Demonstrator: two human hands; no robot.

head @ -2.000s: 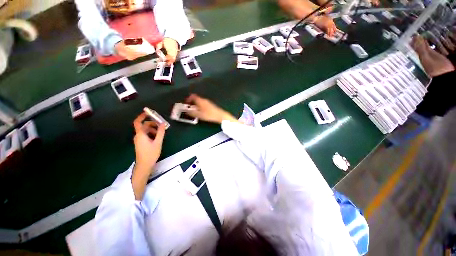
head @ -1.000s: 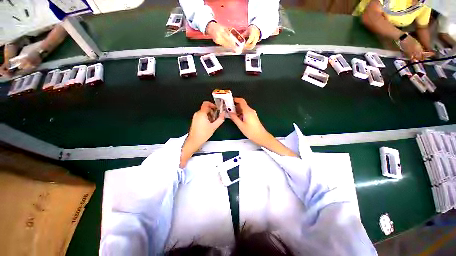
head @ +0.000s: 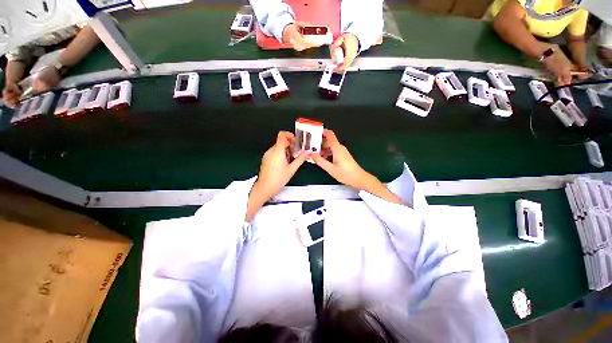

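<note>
A white device unit [head: 308, 137] with a red-orange top end, a dark window and a small dark hole stands upright above the belt. My left hand [head: 276, 166] grips its left side and my right hand [head: 337, 159] grips its right side, with the thumbs near its lower end. The fingers behind the unit are hidden. A loose white front cover [head: 311, 228] with a rectangular opening lies before me across the gap between two white work sheets [head: 362, 258].
Device units [head: 186, 86] lie along the far side of the green belt [head: 221, 147]. Opposite, a worker's hands [head: 295, 35] hold a piece. A carton [head: 60, 261] is at left; stacked covers [head: 594, 228], a single cover [head: 529, 221] and a white scrap [head: 521, 303] are at right.
Both hands still hold the unit, now more upright with its window facing me. The opposite worker's hands have moved apart, one reaching to a unit on the belt.
</note>
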